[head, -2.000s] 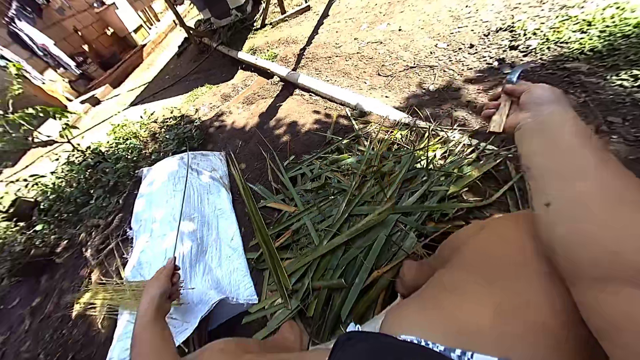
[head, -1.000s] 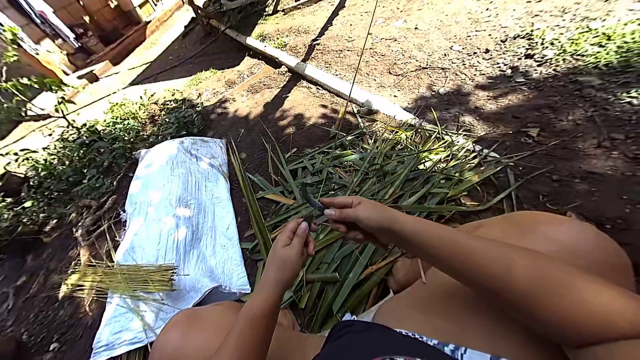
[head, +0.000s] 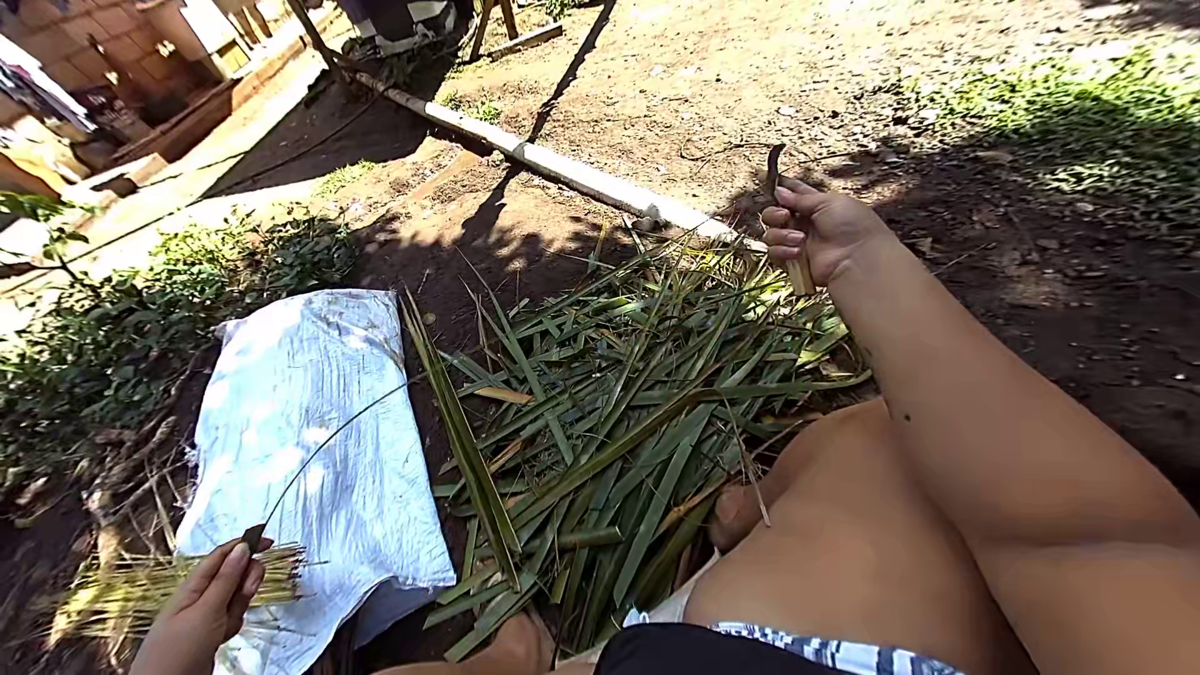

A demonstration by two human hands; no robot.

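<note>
My left hand [head: 211, 595], at the lower left, pinches a thin dark leaf rib [head: 328, 441] that curves up across a white woven sack [head: 309, 412]. Beside that hand a bundle of thin yellow-green sticks [head: 122, 600] rests partly on the sack. Raised at the right, my right hand [head: 806, 230] grips a small knife with a curved dark blade [head: 773, 169] and a pale handle. Between the hands, in front of my legs, spreads a heap of cut green palm leaf strips [head: 637, 403]. Two long folded leaflets [head: 459, 441] lie at the heap's left edge.
A long pale pole [head: 562, 169] lies on the dirt beyond the heap. Low leafy plants [head: 122, 356] grow at the left, with roots below them. Grass [head: 1106, 122] is at the upper right. A block wall [head: 84, 47] stands at the far left.
One second ago both hands were together over the leaf heap. Since then they have moved apart, the left hand to the lower left with the rib, the right hand up and right with the knife.
</note>
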